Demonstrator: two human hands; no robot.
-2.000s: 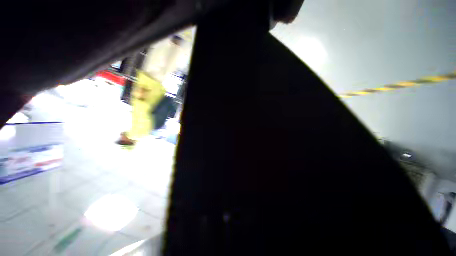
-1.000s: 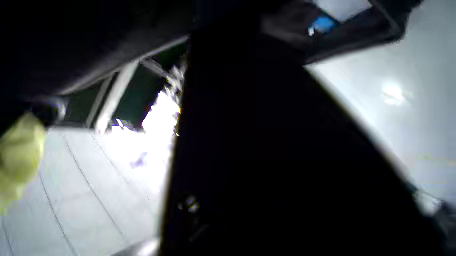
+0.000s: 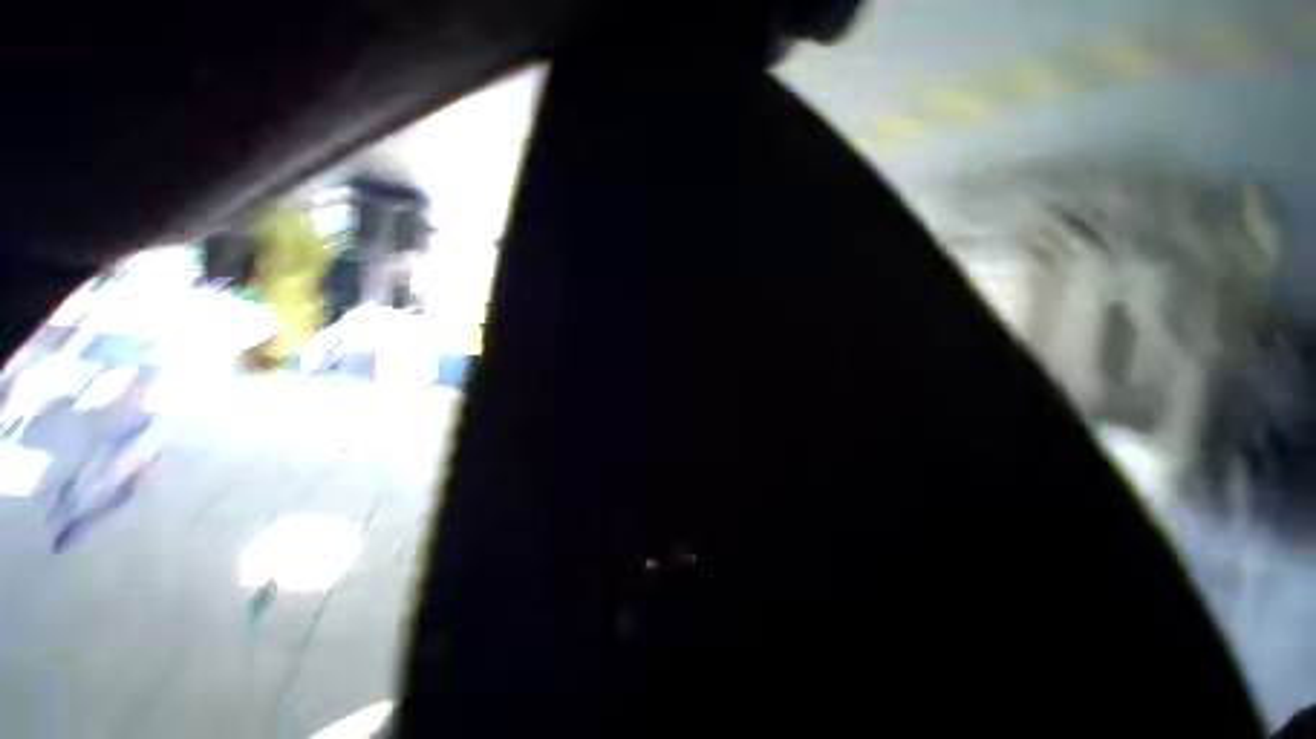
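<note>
Neither of my hands can be seen. The wide black camera strap (image 3: 779, 433) fills the centre of the head view and hides what lies behind it. The dark foam pad of the camera mount (image 3: 231, 101) covers the upper left. No held or worked thing shows.
Pale tiled floor (image 3: 173, 621) with bright glare lies at the lower left. A blurred yellow upright shape (image 3: 293, 282), perhaps a person, stands beyond it beside dark shapes. Blurred grey-beige structures (image 3: 1140, 318) stand at the right, below faint yellow tape (image 3: 1010, 90).
The dark green panel with pale bars and the near yellow cloth at the left have left the view. The dark tray-like thing at the top right is gone. Blurred beige structures now show at the right.
</note>
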